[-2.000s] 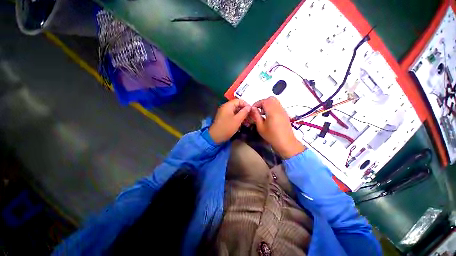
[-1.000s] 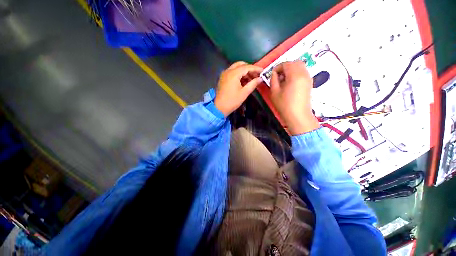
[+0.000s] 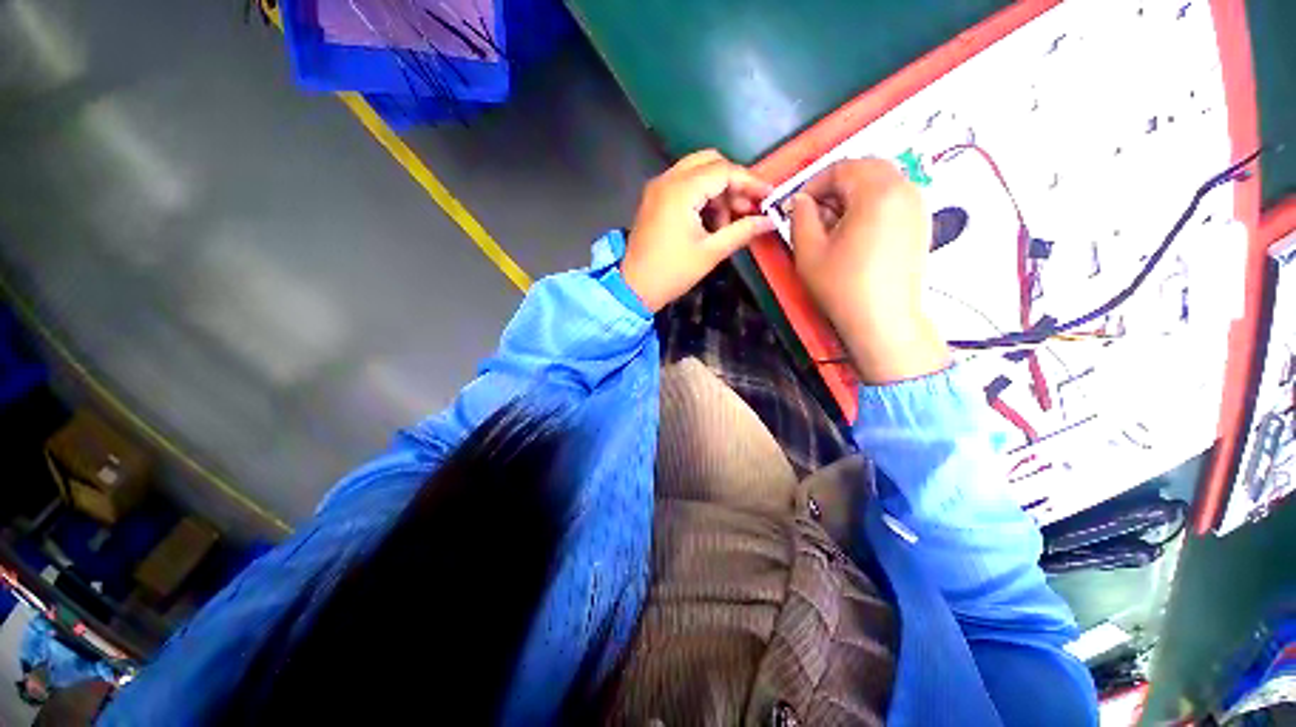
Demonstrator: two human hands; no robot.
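The white panel (image 3: pixel 1123 171) lies on the orange-red carrier board (image 3: pixel 867 88) in front of me. My left hand (image 3: pixel 699 227) is at the panel's near left corner, thumb and index finger close together at its edge. My right hand (image 3: pixel 864 256) is over the same corner, fingertips bent down onto the panel. Whatever small part is between the fingers is too small to tell. A green circuit board (image 3: pixel 914 168) is just beyond my right hand. Red wire leads (image 3: pixel 1025 277) and a black cable harness (image 3: pixel 1137 280) lie across the panel.
Two black-handled tools (image 3: pixel 1116 533) lie at the right on the green bench (image 3: pixel 697 71). Another panel (image 3: pixel 1269 412) on a carrier is at the far right. A blue tray (image 3: pixel 398 64) with dark leads is at the upper left. Cardboard boxes (image 3: pixel 103 462) are at the lower left.
Both hands have moved from the panel's near edge to its left corner and stay there. The view has shifted, so the panel sits further right and the blue tray higher.
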